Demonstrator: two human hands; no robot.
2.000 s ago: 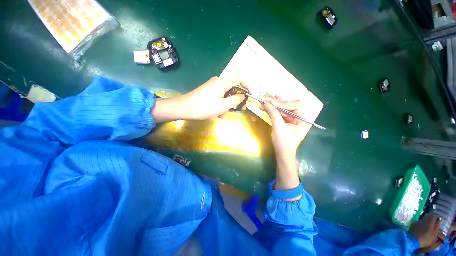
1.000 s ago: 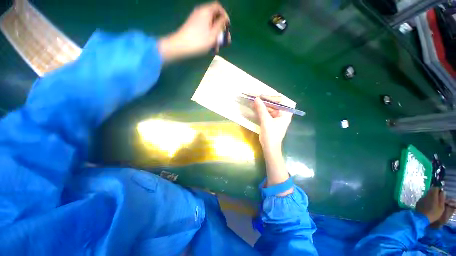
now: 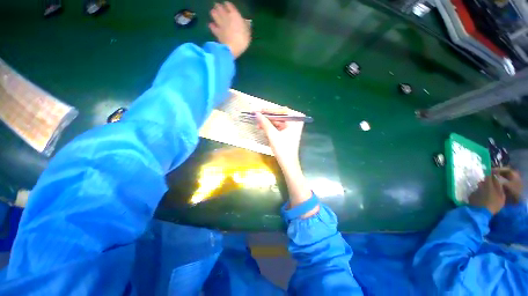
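My left hand (image 3: 231, 29) is stretched out over the far side of the bench, fingers bent down. A small pale bit shows at its edge, but whether it holds something is hidden. A black device housing (image 3: 185, 18) lies to its left, not touching it. My right hand (image 3: 283, 134) holds tweezers (image 3: 295, 118) pen-like, tips pointing left over a white sheet (image 3: 240, 134) with fine rows. My left sleeve covers the sheet's left part. Another open housing (image 3: 116, 115) shows partly beside that sleeve.
Amber film (image 3: 231, 173) glares below the sheet. A bagged striped stack (image 3: 32, 110) lies left. More small units (image 3: 352, 69) and a white part (image 3: 364, 125) lie right. A neighbour's hands (image 3: 492, 191) are beside a green-rimmed tray (image 3: 450, 173). A metal bar (image 3: 475, 101) juts in.
My left hand left the sheet area and reached to the far side; the dark unit it carried no longer shows in it. My right hand stays over the sheet with the tweezers. The view shifted.
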